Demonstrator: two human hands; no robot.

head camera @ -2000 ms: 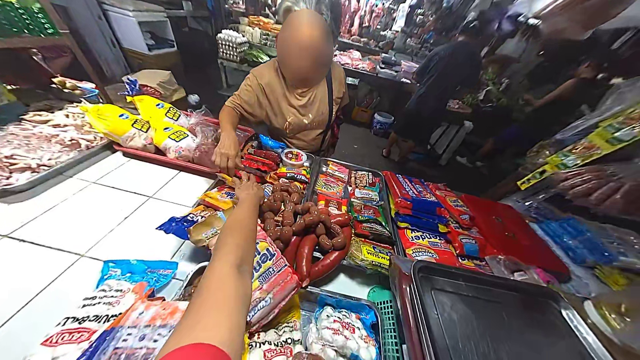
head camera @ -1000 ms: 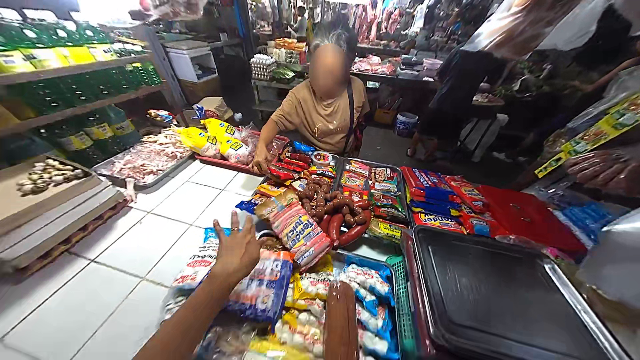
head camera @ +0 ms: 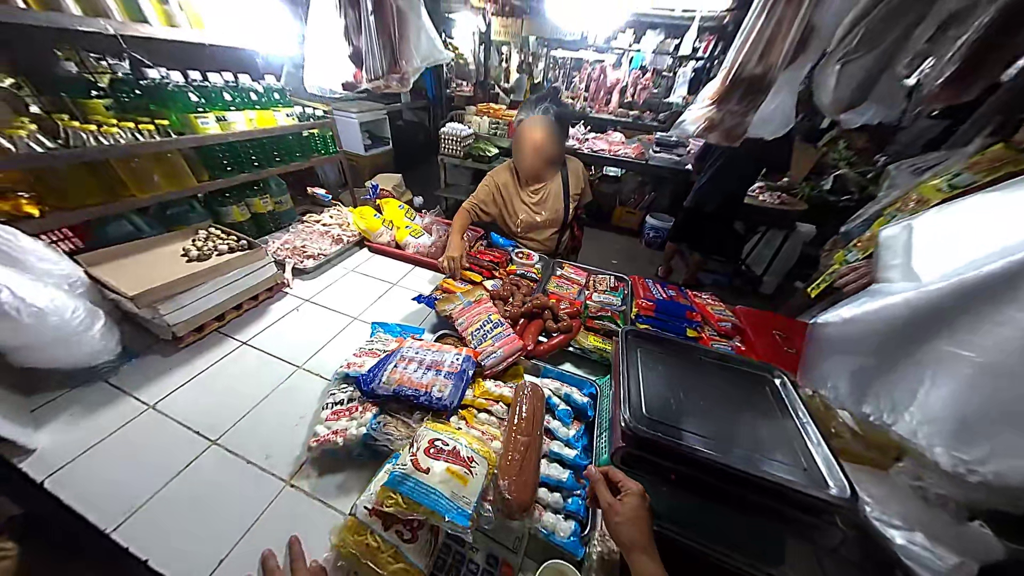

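My left hand (head camera: pixel 294 560) shows only its fingertips at the bottom edge, over the white tiled counter (head camera: pixel 232 448); nothing is seen in them. At the lower right, my right hand (head camera: pixel 620 504) has its fingers curled beside the tray of blue-and-white packs of balls (head camera: pixel 564 460); whether it pinches anything cannot be told. Left of it lie a large wrapped sausage (head camera: pixel 522 448) and a bag of yellow noodles (head camera: pixel 438 472). Farther up are a blue-and-orange pack (head camera: pixel 420 372), a pink pack of hotdogs (head camera: pixel 486 330) and dark red sausages (head camera: pixel 532 308).
Across the counter a person (head camera: pixel 524 192) reaches one hand to the packs. Stacked black trays (head camera: pixel 720 408) stand at right, beside plastic bags (head camera: pixel 920 336). At left are a carton with small eggs (head camera: pixel 144 268), a tray of chicken feet (head camera: pixel 312 236) and shelves of bottles (head camera: pixel 208 112).
The arm that stretched over the packs has drawn back from them. My right hand has come into view at the lower right. The view has swung up and widened to the left.
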